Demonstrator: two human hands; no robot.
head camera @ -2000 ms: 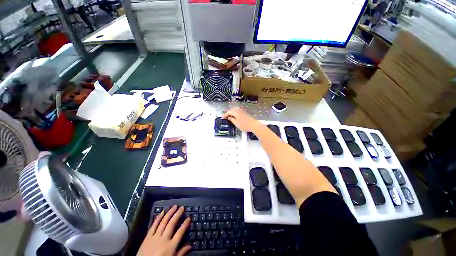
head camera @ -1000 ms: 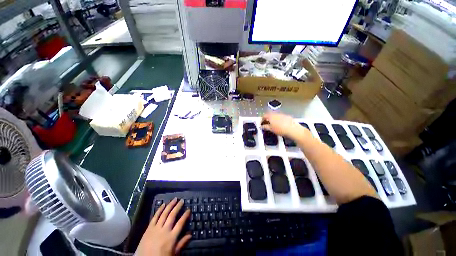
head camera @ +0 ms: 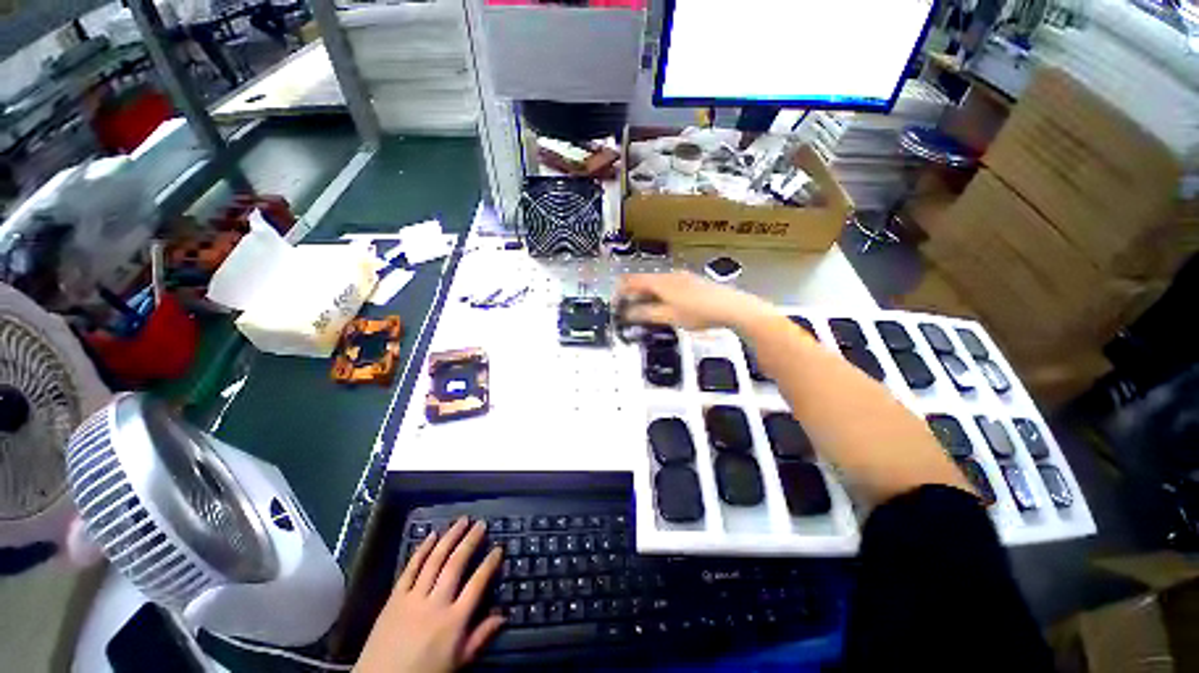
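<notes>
My left hand point(head camera: 431, 598) rests with spread fingers on the left part of the black keyboard point(head camera: 579, 579). My right hand point(head camera: 671, 302) is above the tray's upper left corner, just right of the small dark square fixture point(head camera: 583, 320). Its fingers close on a dark, blurred black unit point(head camera: 634, 316). The white tray point(head camera: 684, 533) holds rows of black units in pockets. The second pocket of the back row shows one unit point(head camera: 718, 375) at its front. My right forearm hides some pockets. I cannot tell whether the fixture holds a unit.
An orange-and-black frame point(head camera: 458, 385) lies on the white board, another point(head camera: 367, 350) on the green mat. Behind are a black fan point(head camera: 563, 217), a parts carton point(head camera: 736, 226), a loose unit point(head camera: 722, 268) and a monitor point(head camera: 796, 50). A tissue box point(head camera: 309, 300) and white desk fan point(head camera: 197, 526) stand left.
My right hand went from the fixture to the tray's second back pocket, then came back left with a black unit. That pocket now shows fewer units. My left hand stays on the keyboard.
</notes>
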